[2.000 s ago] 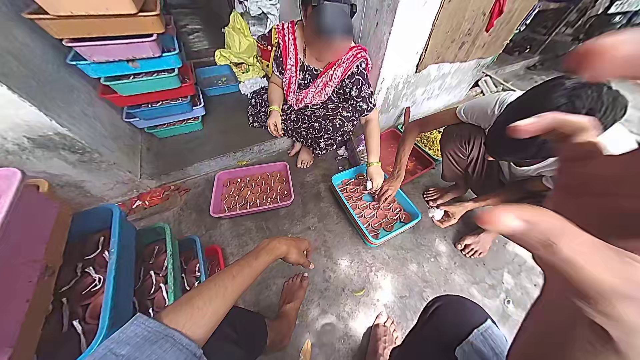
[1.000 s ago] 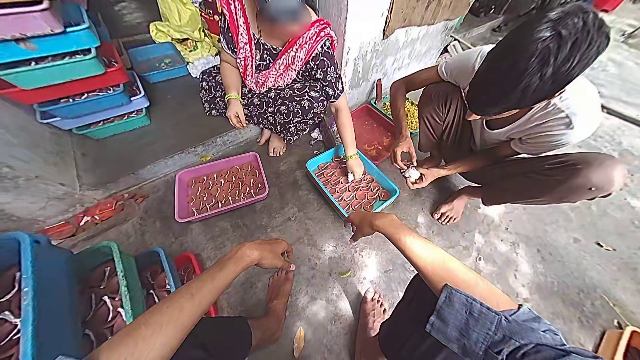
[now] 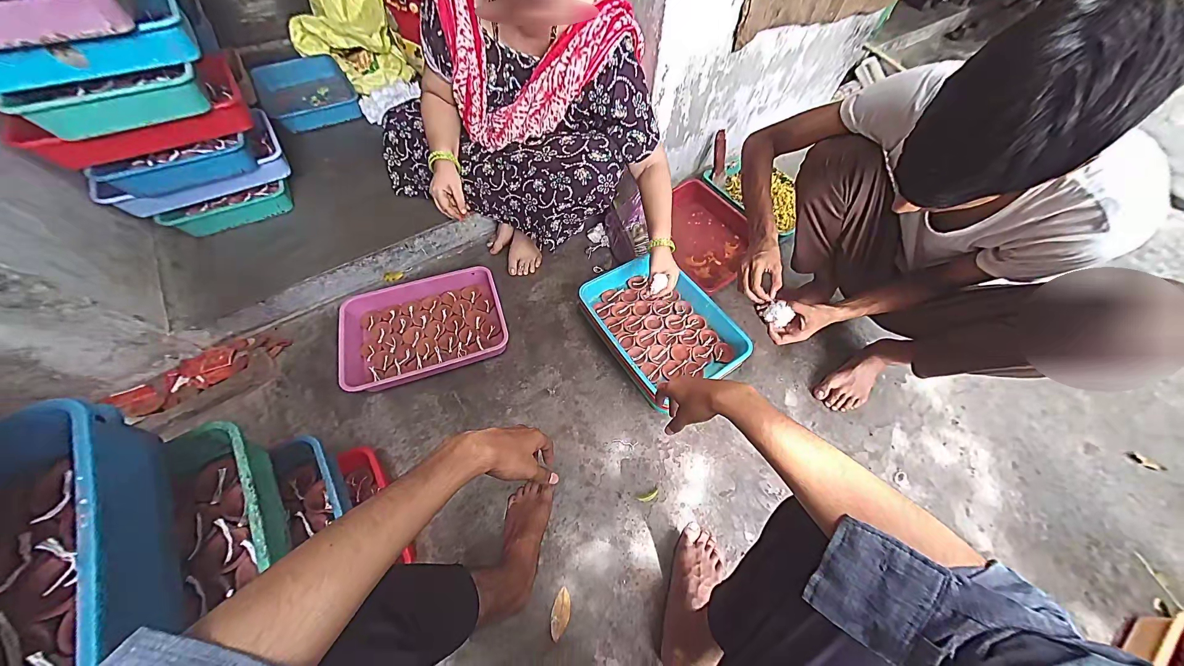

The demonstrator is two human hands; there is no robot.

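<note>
My left hand (image 3: 516,453) hangs above my left foot, holding nothing that shows, its fingers loosely curled. My right hand (image 3: 692,400) is at the near edge of a blue plastic tray (image 3: 735,368), fingers bent downward; whether they touch the rim I cannot tell. Rows of small clay lamps with white cotton wicks (image 3: 652,324) fill that tray, which sits on another tray. A pink plastic tray (image 3: 347,356) with similar wicked clay lamps (image 3: 430,328) lies on the ground farther left. A co-worker's hand with white cotton (image 3: 659,282) reaches over the blue tray's far side.
Stacked trays (image 3: 222,166) stand at upper left, and more lamp-filled trays (image 3: 120,536) at lower left. One co-worker (image 3: 555,176) sits ahead; another (image 3: 934,222) squats at right with cotton (image 3: 779,314). A red tray (image 3: 708,231) lies between them. A low step edge (image 3: 324,277) runs behind.
My right hand, raised at the right two seconds ago, is now down by the blue tray. My left hand stays low near my foot. The view has shifted somewhat.
</note>
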